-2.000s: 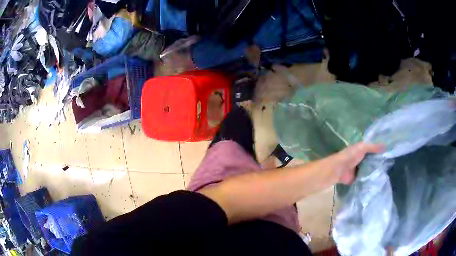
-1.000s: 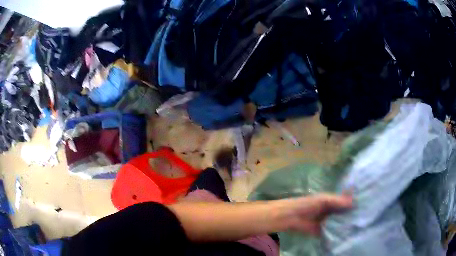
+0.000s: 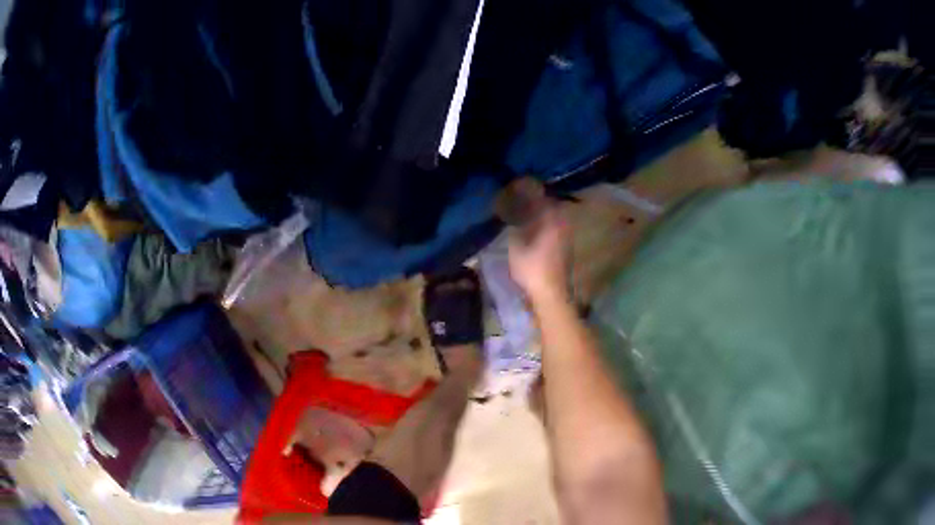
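Observation:
A bare forearm rises from the bottom edge, right of centre. It looks like my right; its blurred hand [image 3: 538, 246] is at the lower edge of the blue garment pieces [image 3: 574, 133], beside a small brown patch. Its finger grip is unclear. The large green woven sack [image 3: 779, 338] bulges at the right, its mouth not visible. A thick pile of black garments [image 3: 256, 103] with blue parts and a white stripe spans the top. My left hand is not seen.
A red plastic stool or crate [image 3: 269, 441] stands lower left, beside a blue crate [image 3: 210, 379] holding maroon and white cloth. A bare limb, seemingly my leg, runs to a black slipper [image 3: 454, 308]. Clear plastic scraps lie on the beige floor.
My left hand has gone from the whitish liner and out of view. Another forearm now reaches to the garment pile. The view has moved closer to the pile; the green sack's outside shows, the liner does not.

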